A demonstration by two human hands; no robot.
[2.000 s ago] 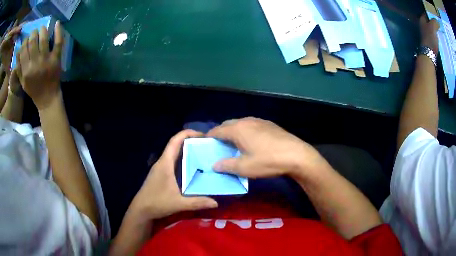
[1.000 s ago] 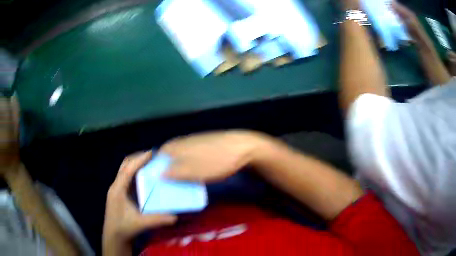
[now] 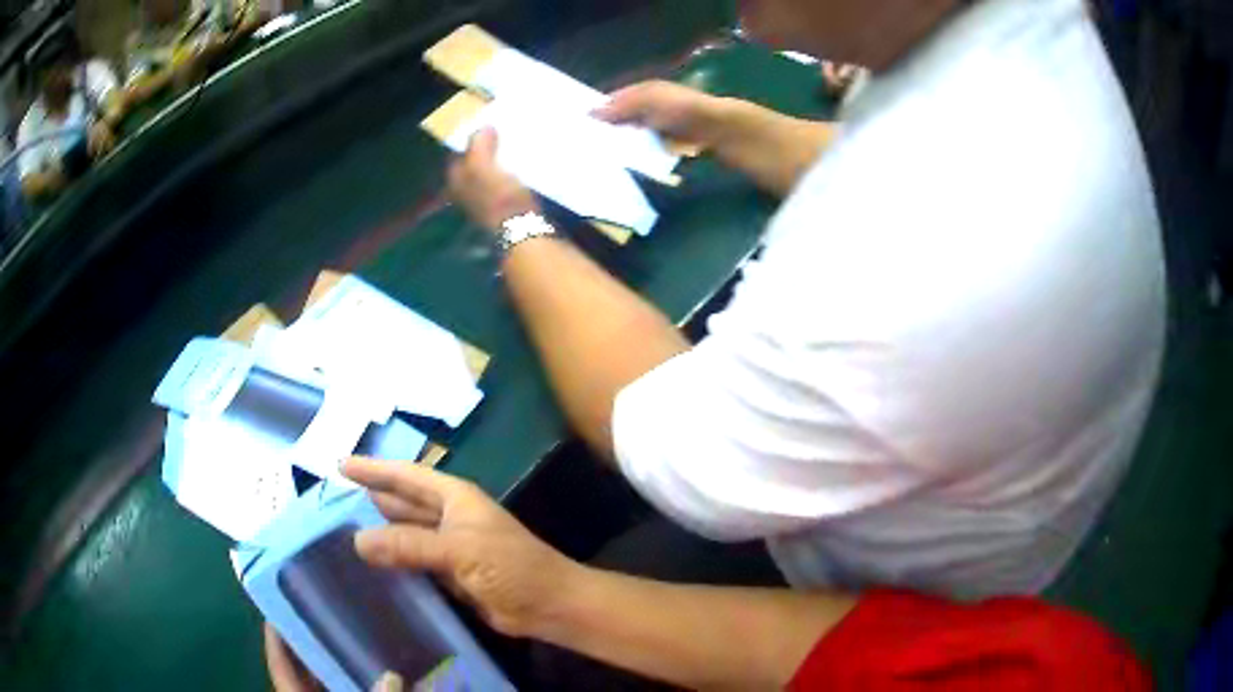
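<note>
An erected folding carton [image 3: 358, 595], light blue with a dark cylinder picture, is tilted at the lower left. My left hand [image 3: 284, 662] holds it from below; it is mostly hidden behind the carton and cut off by the bottom edge, with a thumb tip showing at the front. My right hand [image 3: 467, 548] is at the carton's upper right edge, its thumb on the printed panel and its fingers reaching towards the upper end. That end's flaps are partly hidden by my fingers.
Overlapping carton blanks [image 3: 237, 466] lie on the dark green bench [image 3: 129, 575] just beyond the carton. A neighbour in a white shirt [image 3: 920, 298] sits close on the right, with both hands on a flat blank [image 3: 554, 135]. Other people are far off at upper left.
The view has swung right. The carton has gone from upright end-on in my lap to tilted near the blanks, showing its printed side. My right hand has moved from the end panel to the edge.
</note>
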